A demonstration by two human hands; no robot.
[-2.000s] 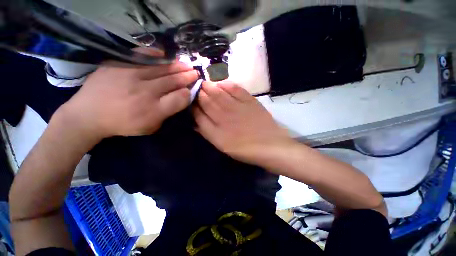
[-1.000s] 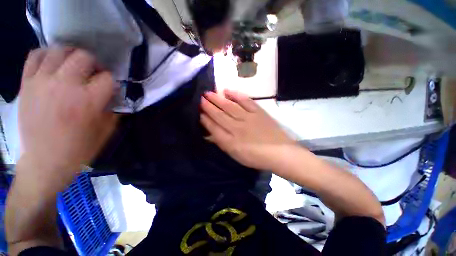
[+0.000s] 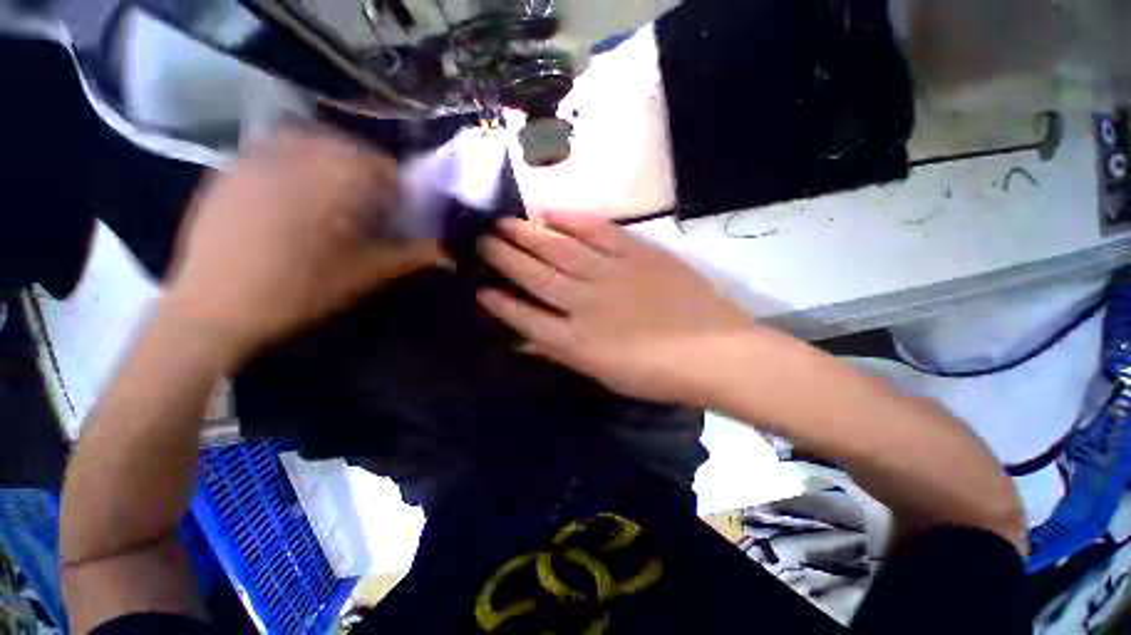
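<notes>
The black fabric panel [image 3: 372, 360] hangs from the machine bed over my lap. A pale panel [image 3: 465, 174] lies with it under the lit presser foot and needle [image 3: 491, 114]. My left hand [image 3: 292, 236] is blurred, left of the needle, with its fingers closed on the cloth's edge. My right hand [image 3: 608, 298] lies flat, its fingertips on the black cloth's edge just below the needle. The fingertips of my left hand are hard to make out.
A black cloth pad [image 3: 788, 106] lies right of the needle. Thread scraps lie near the table's front edge [image 3: 893, 304]. Below are a blue crate [image 3: 267, 527] at left, another blue crate [image 3: 1079, 490] at right, and pale black-edged cut pieces [image 3: 1011, 335] at right.
My left hand has moved right, from the pale cloth at far left toward the needle, bringing cloth with it. The pale cloth has shifted and folded. My right hand has barely moved.
</notes>
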